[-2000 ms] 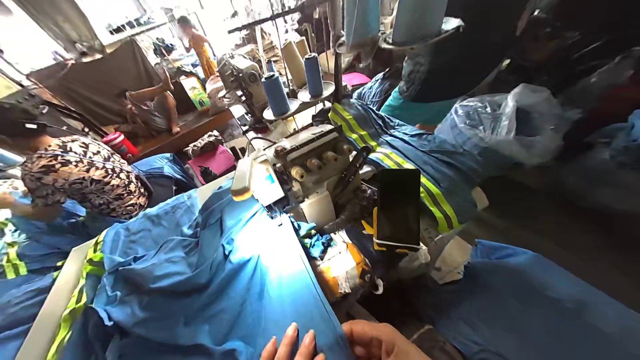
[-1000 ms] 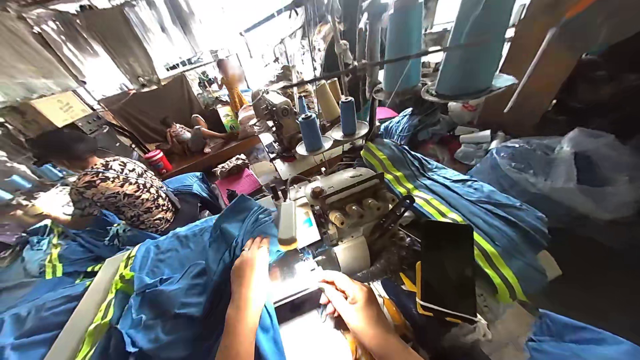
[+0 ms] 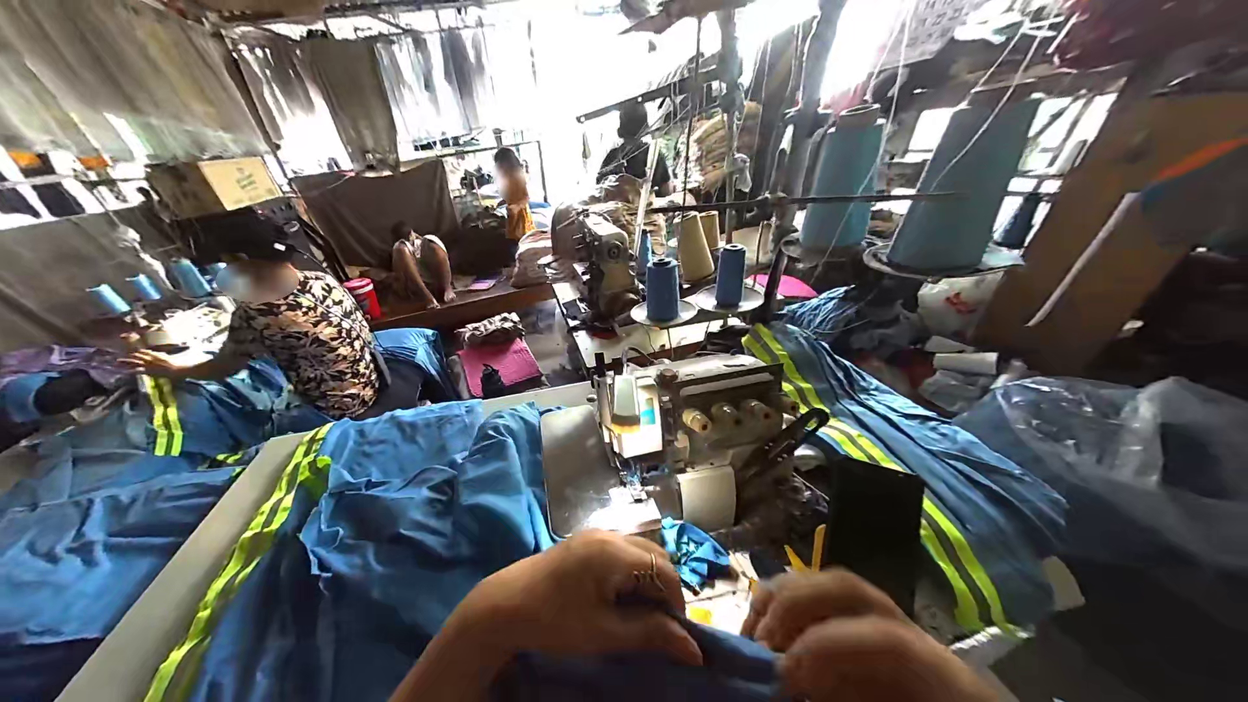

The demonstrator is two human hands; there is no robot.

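Observation:
Low in the head view, my left hand [image 3: 595,595] and my right hand [image 3: 838,624] both pinch a dark blue fabric edge [image 3: 726,655] that stretches between them. A ring shows on the left hand. Just beyond them stands an overlock sewing machine [image 3: 721,409], its lit needle area [image 3: 634,492] above the left hand. A scrap of blue cloth [image 3: 694,554] lies by the machine's front. Blue garment fabric with yellow-green stripes [image 3: 419,507] is spread on the table to the left. The lower part of the held fabric is blurred and cut off by the frame.
More striped blue garments [image 3: 897,468] lie right of the machine, beside a clear plastic bag [image 3: 1121,439]. A black flat panel [image 3: 875,526] stands near my right hand. Thread cones [image 3: 663,292] rise behind the machine. A person in a patterned shirt [image 3: 307,341] sits at the left; others are farther back.
Both hands have come away from the machine's plate toward me and now hold fabric between them. The left hand was on the blue cloth left of the needle area. The view has tilted up.

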